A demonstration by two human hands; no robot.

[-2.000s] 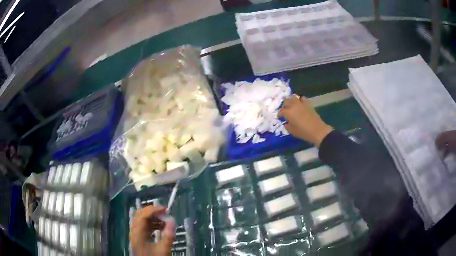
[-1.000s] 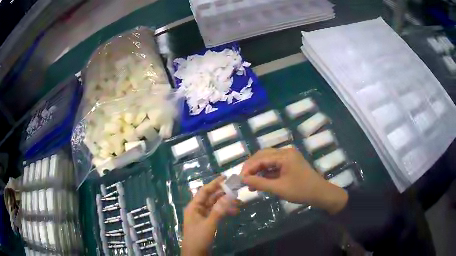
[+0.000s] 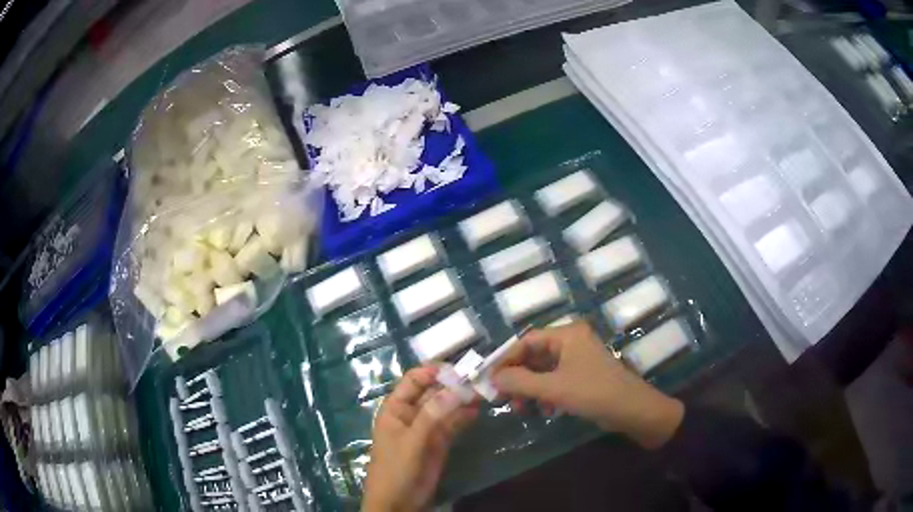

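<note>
My left hand (image 3: 410, 428) and my right hand (image 3: 586, 385) are close together above the clear blister tray (image 3: 340, 395). The fingers of both hands pinch small white parts (image 3: 469, 375) that meet between them; a slim white piece sticks up by my right fingers. The exact shape of the parts is hard to tell. White housings (image 3: 521, 262) lie in rows in the tray pockets. Some pockets at the tray's left side show no housing. My hands and forearm hide part of the tray's front.
The stem tray (image 3: 235, 450) lies left of the blister tray. Behind are a clear bag of cream parts (image 3: 215, 190) and a blue bin (image 3: 400, 220) with white flakes (image 3: 375, 140). White trays are stacked at right (image 3: 741, 170) and far side (image 3: 440, 30). Packed trays (image 3: 85, 430) stand far left.
My right hand has left the blue bin and met my left hand over the blister tray. A slim white piece now shows at my right fingers. The view has shifted, so things sit further left.
</note>
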